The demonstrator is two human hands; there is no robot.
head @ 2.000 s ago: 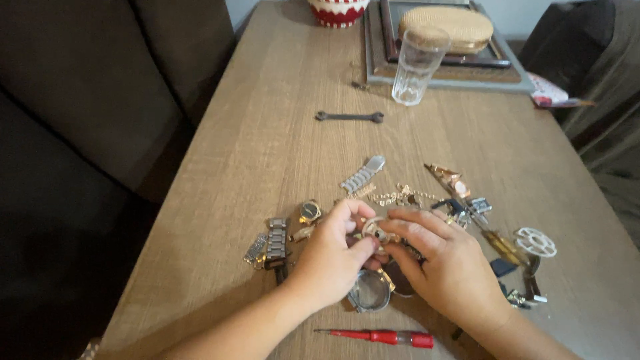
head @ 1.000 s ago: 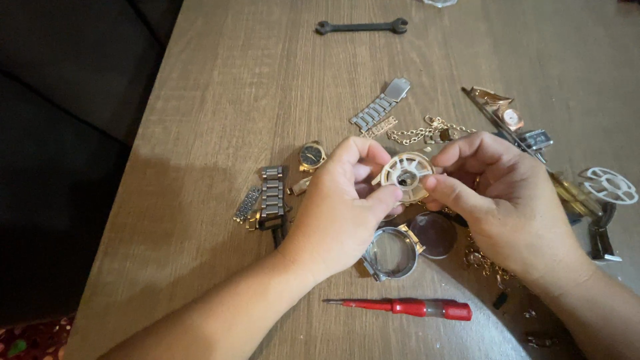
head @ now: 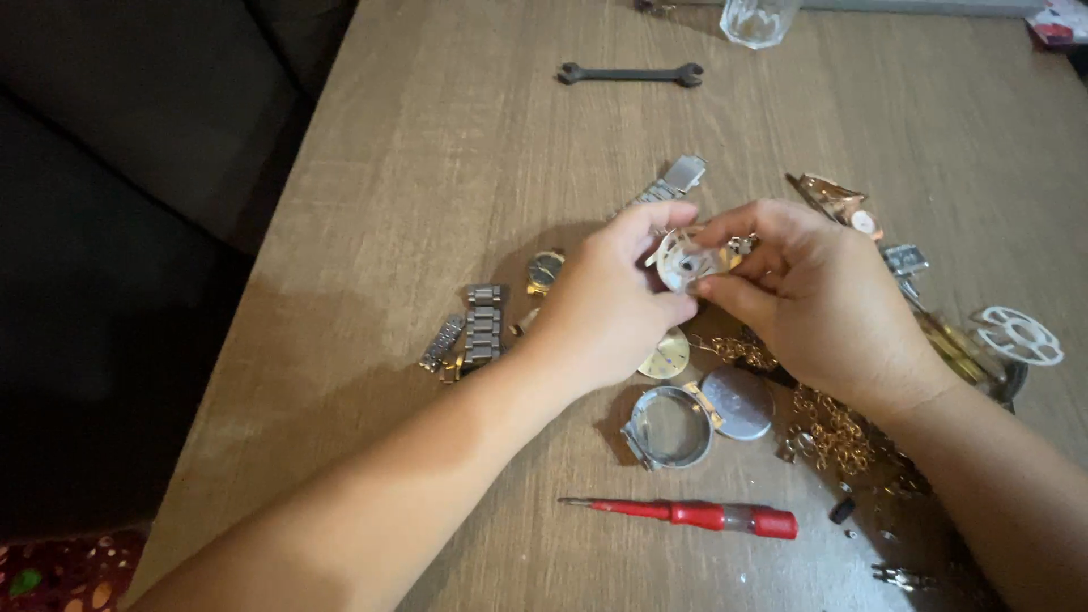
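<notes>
My left hand (head: 625, 297) grips the left side of a round, pale watch part (head: 684, 262) with openings in it, between thumb and fingers. On its right side my right hand (head: 799, 293) pinches the same part. Below the hands lie a yellowish watch dial (head: 665, 354), a metal watch case (head: 673, 427) with a ring-like opening, and a round silver disc (head: 738, 403) touching it. A red-handled screwdriver (head: 697, 517) lies nearest to me. Gold-coloured chains (head: 837, 433) are heaped under my right wrist.
Metal watch-band pieces (head: 484, 323) and a dark-faced watch (head: 544, 270) lie left of my hands. An open-ended wrench (head: 631, 75) and a drinking glass (head: 756, 19) are farther back. At the right are a white spoked wheel (head: 1018, 335) and a rose-gold watch (head: 863, 223).
Both hands stay around the round part, which is tilted differently from one second ago. The yellowish dial now shows below my left hand.
</notes>
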